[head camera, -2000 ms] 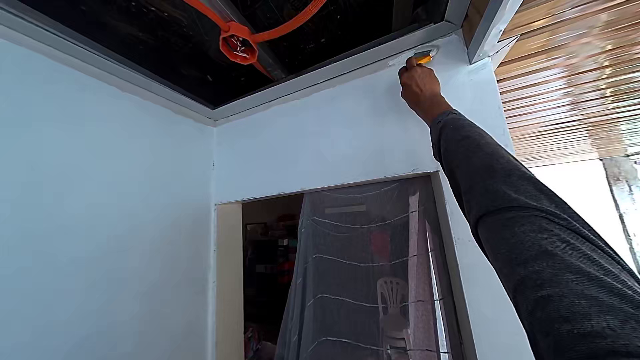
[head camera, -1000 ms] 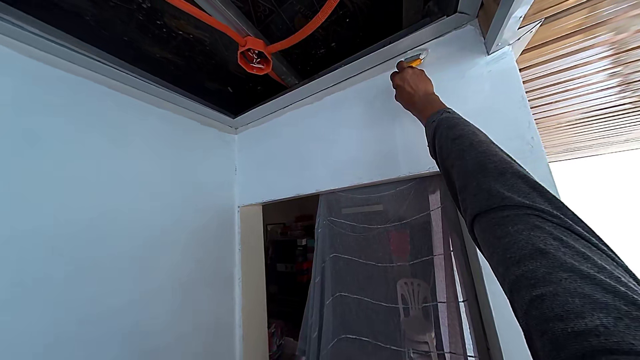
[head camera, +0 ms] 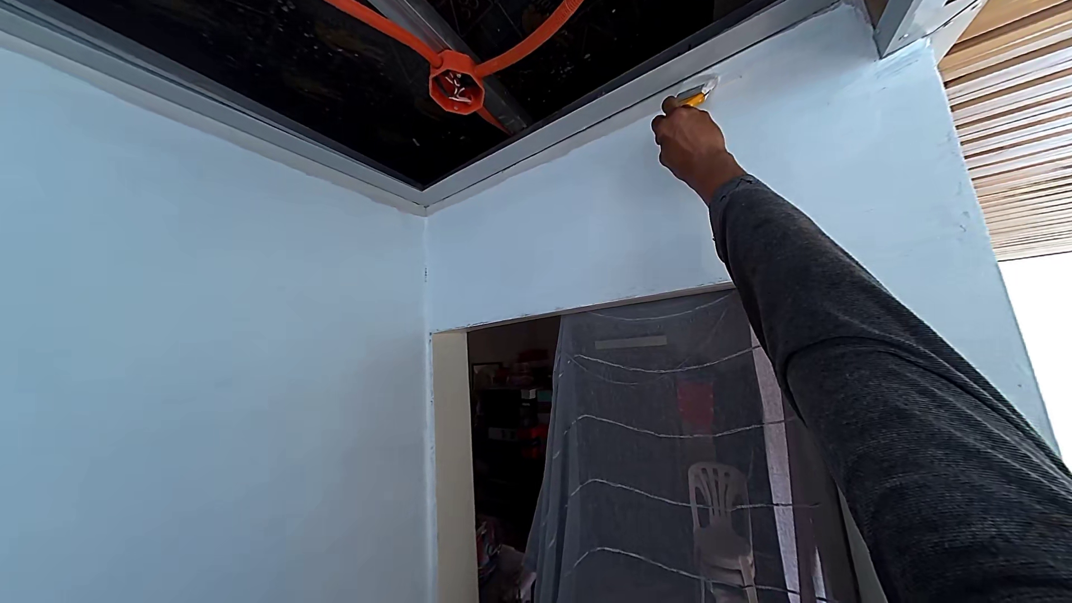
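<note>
My right hand (head camera: 692, 144), in a dark grey sleeve, reaches up to the top of the light blue wall (head camera: 586, 218) and is closed on a small brush or scraper with a yellow handle (head camera: 693, 100); its exact kind cannot be told. The tool's far end meets the wall near a pale wet-looking patch (head camera: 710, 84), just below the grey metal ceiling trim (head camera: 628, 100). My left hand is out of the frame.
An orange octagonal junction box (head camera: 456, 82) with orange conduit hangs in the dark open ceiling. Below is an opening with a sheer curtain (head camera: 636, 452), a white plastic chair (head camera: 720, 519) behind it. Wooden slats (head camera: 1013, 134) line the upper right.
The view has shifted somewhat. My right hand stays high at the wall with the yellow-handled tool; its place along the trim has moved slightly left since the earliest frame.
</note>
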